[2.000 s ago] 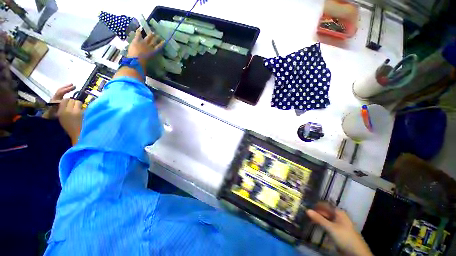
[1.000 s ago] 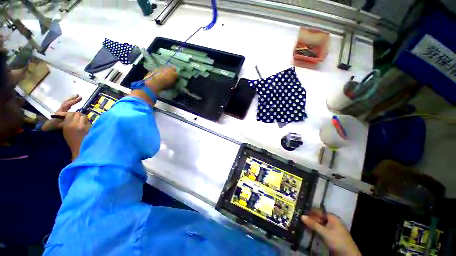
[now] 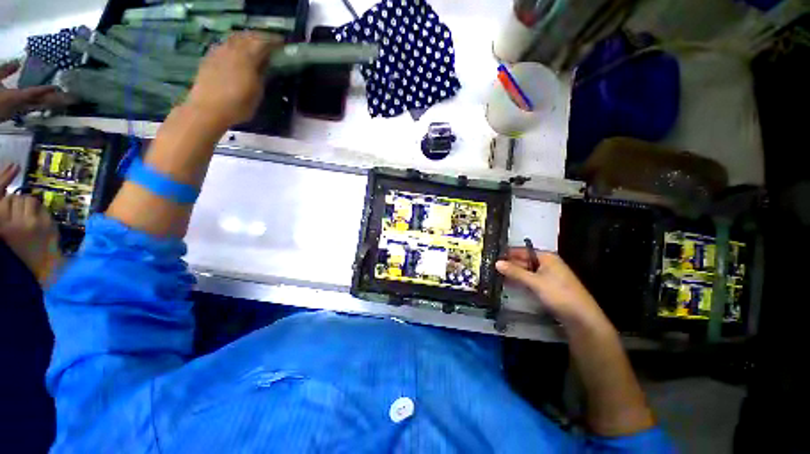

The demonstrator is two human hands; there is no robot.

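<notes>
My left hand (image 3: 233, 75), with a blue strap on the wrist, grips one end of a green-grey hold-down bar (image 3: 324, 55) above the right edge of the black tray (image 3: 302, 18). The bar points right, over the phone-like object and the polka-dot cloth. A black pallet (image 3: 366, 257) holding two yellow-edged circuit boards (image 3: 431, 239) sits on the conveyor rails in front of me, with no bar across it. My right hand (image 3: 542, 277) is at the pallet's right edge, with a thin dark tool, likely tweezers (image 3: 530, 252), between its fingers.
More green bars (image 3: 133, 53) lie heaped in the tray. A polka-dot cloth (image 3: 408, 62), a black-and-silver object (image 3: 438, 140) and a white cup (image 3: 524, 111) stand beyond the rails. Another pallet (image 3: 662, 310) with a bar across it is at right. Another person's hands (image 3: 31, 230) are at a pallet at left.
My left hand has lifted a bar out of the heap and moved it right. The view has turned, and the pallet now appears nearly level. My right hand stays by the pallet's right edge.
</notes>
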